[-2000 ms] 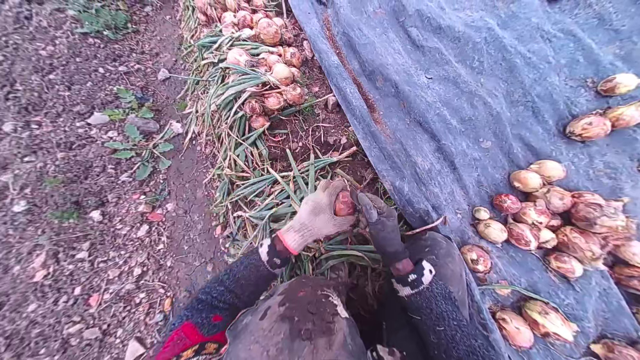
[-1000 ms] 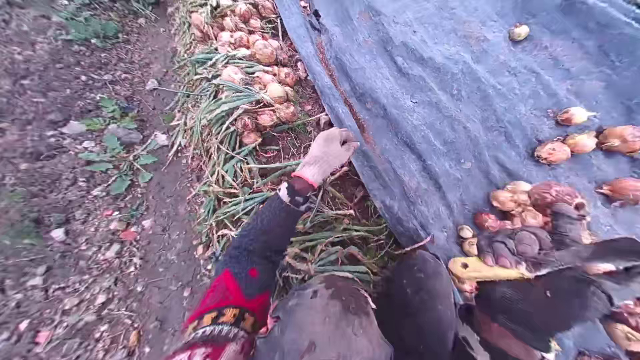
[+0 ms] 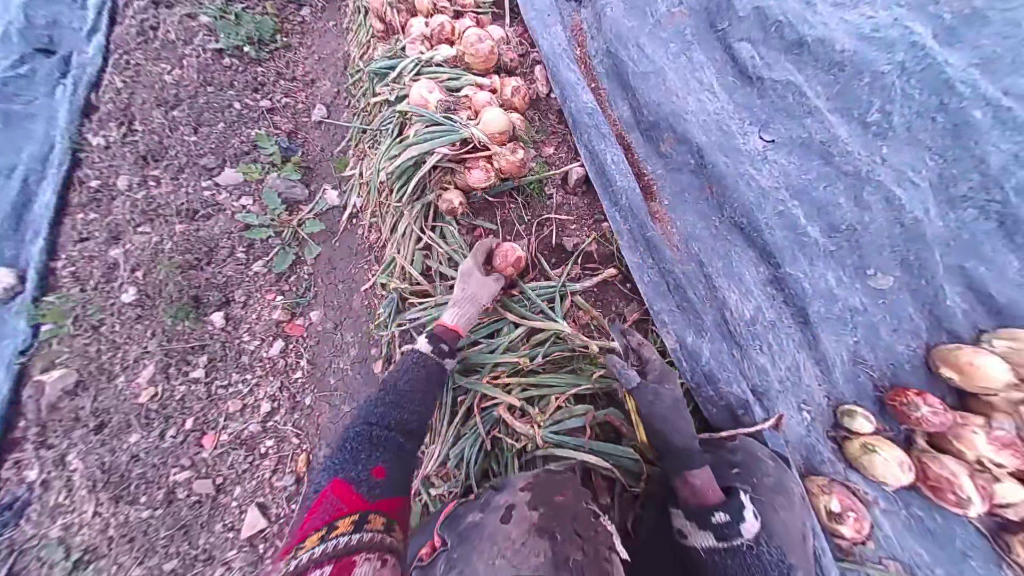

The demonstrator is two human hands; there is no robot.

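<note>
My left hand (image 3: 474,282), in a pale knit glove, grips a reddish onion bulb (image 3: 509,260) beside the row of onion plants. Green onion tops (image 3: 528,384) lie flattened below it, in front of my knees. Over the right side of these tops is my right hand (image 3: 644,372), in a dark, dirty glove, with thumb and fingers apart. It points up toward the row; a yellow strip shows beside its thumb, and whether the hand touches the leaves I cannot tell.
More onions (image 3: 480,120) lie in the row ahead. A blue-grey fabric sheet (image 3: 760,240) spreads along the right, with loose onions (image 3: 952,448) piled on it. Stony soil (image 3: 184,320) with small weeds runs along the left, beside another blue sheet (image 3: 40,144).
My right hand has come back from the onion pile on the sheet to the leaves. The left hand has moved from the sheet's edge to the row and now holds an onion.
</note>
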